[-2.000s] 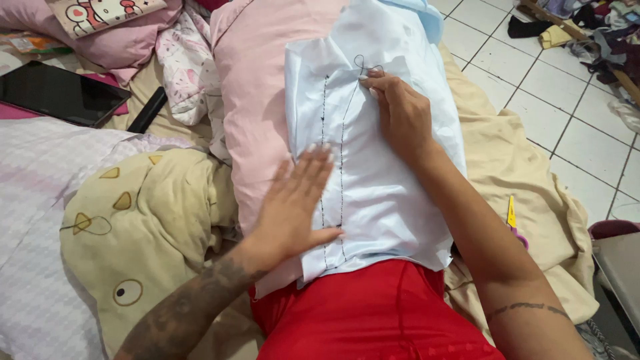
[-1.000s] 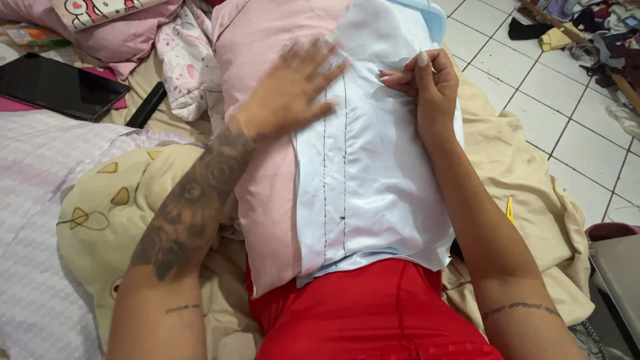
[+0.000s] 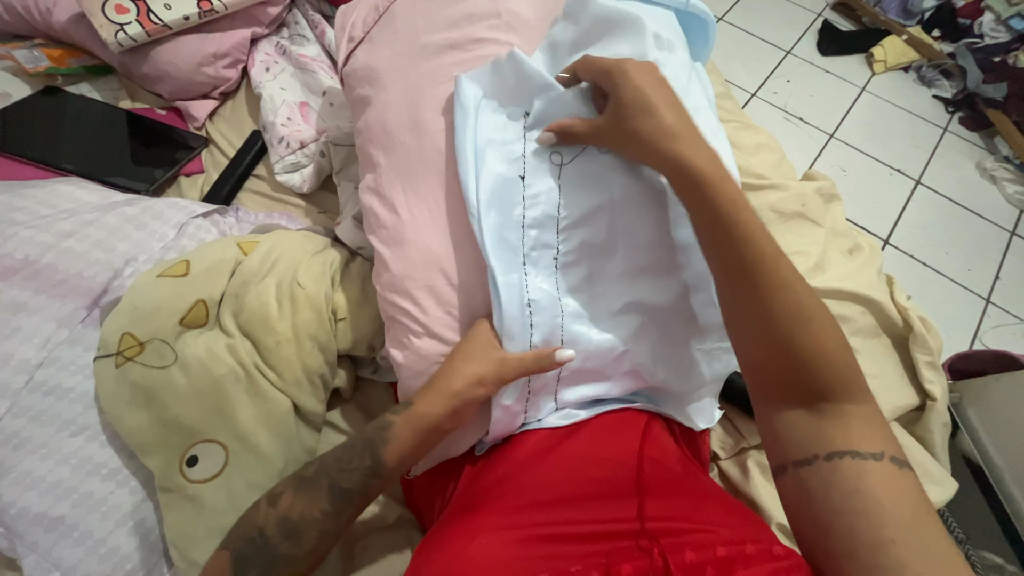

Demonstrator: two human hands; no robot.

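Observation:
Light blue satin fabric (image 3: 632, 264) lies over a pink pillow (image 3: 416, 200) and reaches my red-clothed lap. Two lengthwise rows of dark hand stitches mark it, and a loop of dark thread (image 3: 558, 158) lies at the upper end of the right row. My left hand (image 3: 500, 364) is at the fabric's lower left edge, thumb on top across the stitches, fingers hidden beneath. Near the upper end of the rows, my right hand (image 3: 616, 112) has thumb and index finger apart over the cloth; a small shiny thing, perhaps a needle or a ring, shows at the index finger.
A black tablet (image 3: 100, 140) and a black stick-like object (image 3: 234, 168) lie on the bed at left. Nearer is a beige plush-like cloth (image 3: 232, 384) with an embroidered eye and a thread loop. At right are rumpled beige bedding (image 3: 840, 264), white floor tiles (image 3: 936, 240) and heaped clothes (image 3: 968, 72).
My left hand has moved from the upper part of the fabric down to its lower left edge. My right hand has shifted left toward the stitch rows. The upper left of the fabric is now raised and creased.

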